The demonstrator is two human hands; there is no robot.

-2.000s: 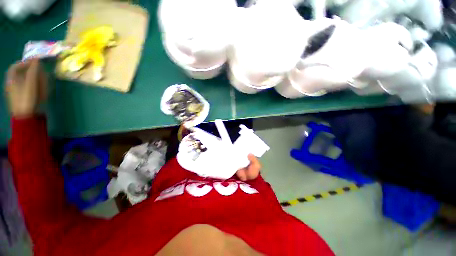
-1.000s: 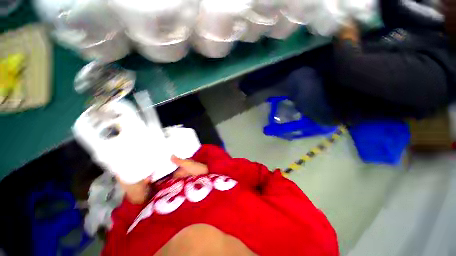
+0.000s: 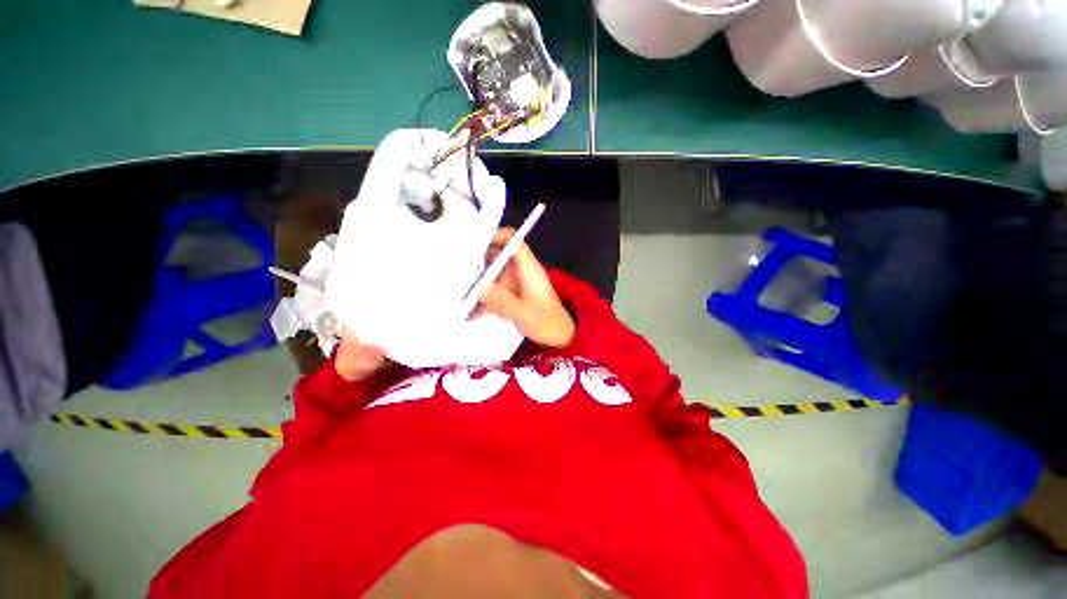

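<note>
The white camera body (image 3: 410, 275) is held over the lap, against the bench's front edge. My left hand (image 3: 360, 356) grips its lower left side. My right hand (image 3: 529, 293) is on its right side, by the slim white antenna (image 3: 508, 257), which slants up to the right. Red, yellow and black wires (image 3: 468, 143) run from an opening at the body's upper end to the camera head front (image 3: 510, 76). The head front lies open on the green bench with electronics showing inside.
Rounded white camera shells (image 3: 807, 41) stand in rows at the back right. A cardboard corner (image 3: 275, 9) shows at the top left. Blue stools (image 3: 778, 316) stand below on both sides. A person in dark clothes (image 3: 959, 316) is at the right. Crumpled grey-white scrap (image 3: 307, 307) hangs beside the body.
My left hand has come from the glue tube area to the body. The body has been turned more upright, both hands now on it. The view has swung about, and the yellow lump is out of view.
</note>
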